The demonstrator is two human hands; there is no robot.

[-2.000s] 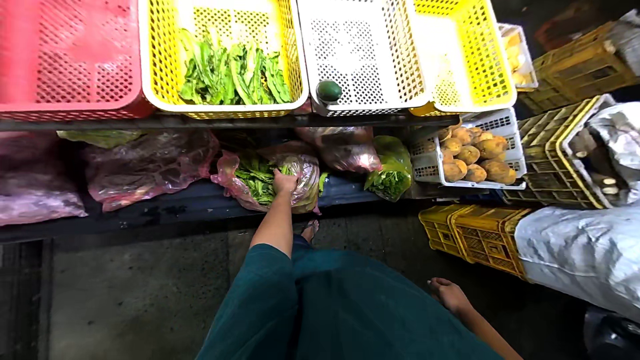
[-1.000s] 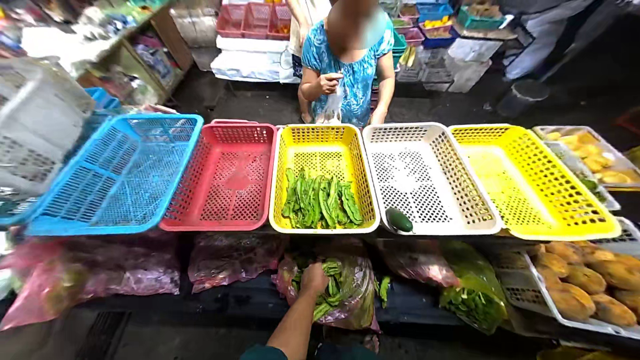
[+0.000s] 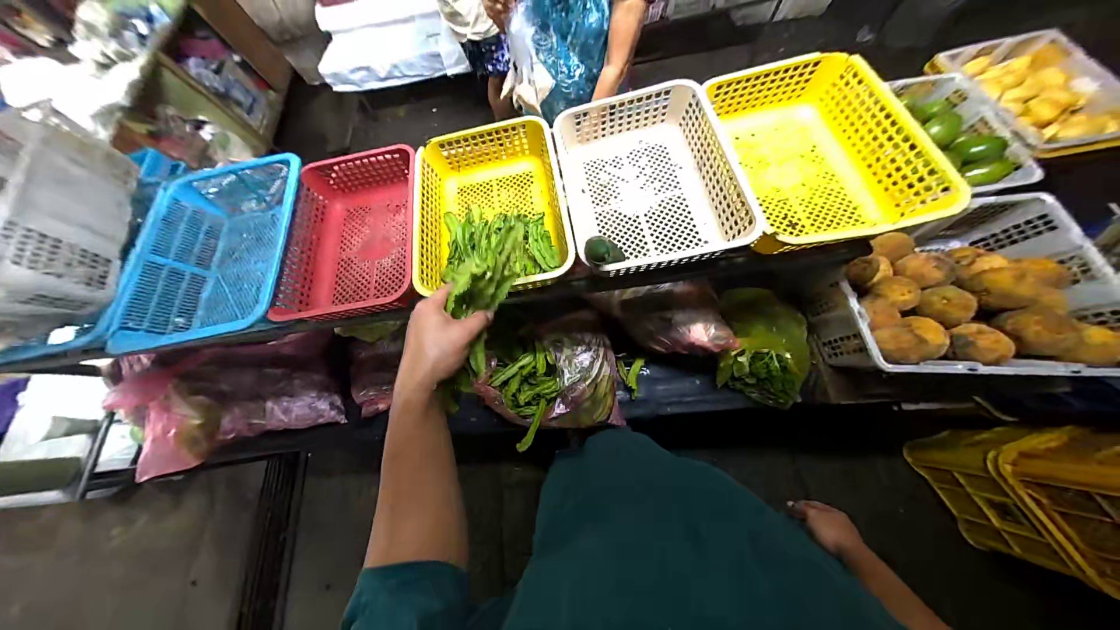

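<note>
My left hand (image 3: 440, 339) grips a bunch of winged beans (image 3: 492, 271) at the front rim of a yellow plastic basket (image 3: 426, 210). More winged beans (image 3: 538, 243) lie inside that basket, partly behind the bunch. Just below and right of the hand, an open plastic bag (image 3: 588, 372) on the lower shelf holds green pods (image 3: 527, 382), one hanging over its edge. My right hand (image 3: 827, 527) hangs low at the right, beside the dark green shirt; nothing shows in it, and its fingers are partly hidden.
Blue (image 3: 206, 249), red (image 3: 350, 232), white (image 3: 656, 179) and yellow (image 3: 831, 149) baskets line the upper shelf; a dark green fruit (image 3: 604, 251) sits in the white one. Brown-orange fruits (image 3: 949, 306) fill a crate at right. Yellow crates (image 3: 1041, 499) stand below. A person (image 3: 569, 52) stands across the stall.
My left hand has moved up from the open bag on the lower shelf to the yellow basket's front rim, bringing a bunch of winged beans. The view has swung about.
</note>
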